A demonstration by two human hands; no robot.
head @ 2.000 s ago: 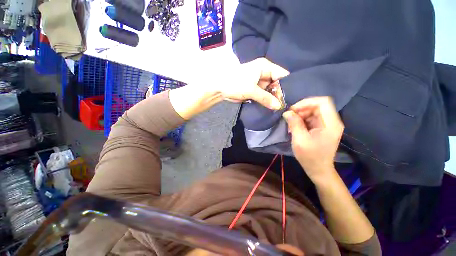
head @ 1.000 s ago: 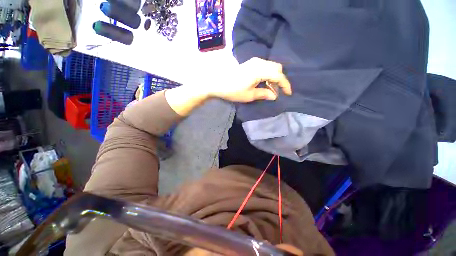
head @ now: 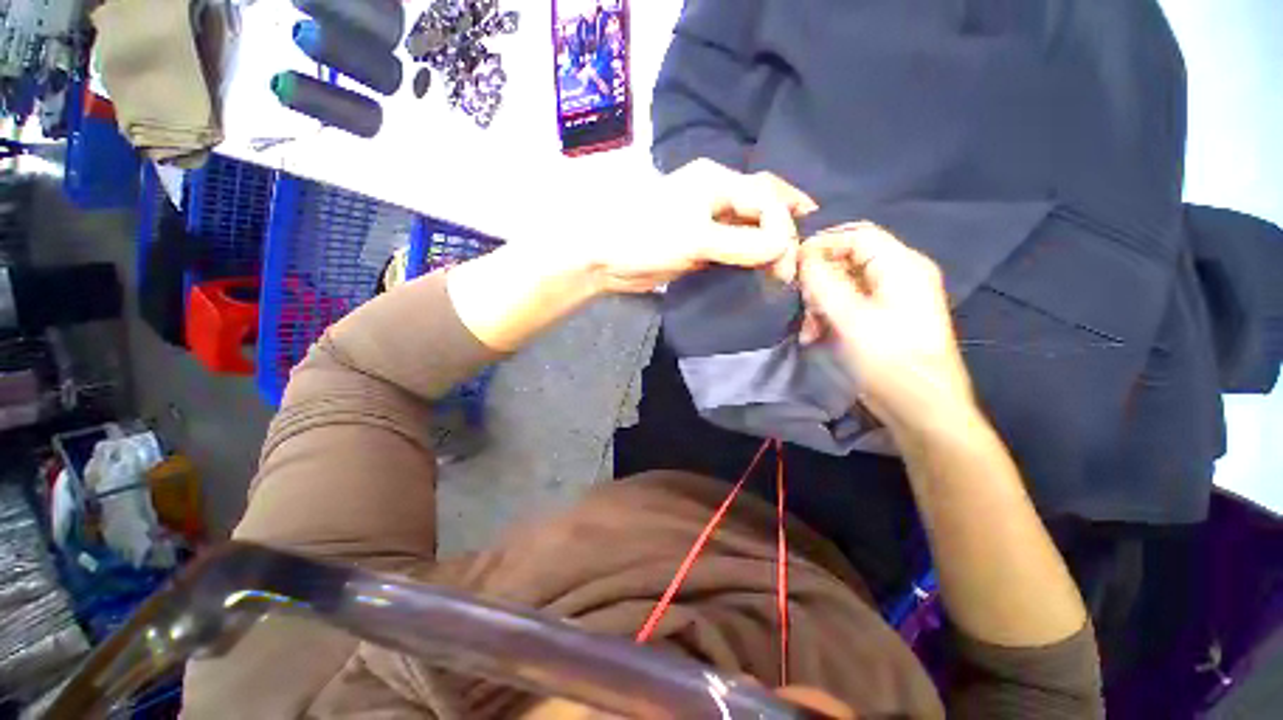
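Observation:
A dark grey-blue jacket [head: 971,127] lies over the table's right part and my lap. Pale grey lining [head: 746,383] shows at its turned-up lower edge. My left hand [head: 704,232] pinches the jacket's edge. My right hand [head: 879,303] is right beside it, thumb and fingertips together at the same spot of cloth. A thin pale thread [head: 1048,343] runs across the jacket to the right of my right hand. A needle cannot be made out, and what lies between the fingertips is hidden.
On the white table [head: 464,169] are a phone [head: 592,78], small dark and silver pieces [head: 471,56], thread cones [head: 331,103] and khaki cloth [head: 158,78]. Blue baskets [head: 317,267] and a red object [head: 222,324] stand below left. Purple material [head: 1245,605] is lower right.
My right hand was at the cloth, was out of view one second ago, and is now back beside my left hand. The left fingers have closed more on the cloth.

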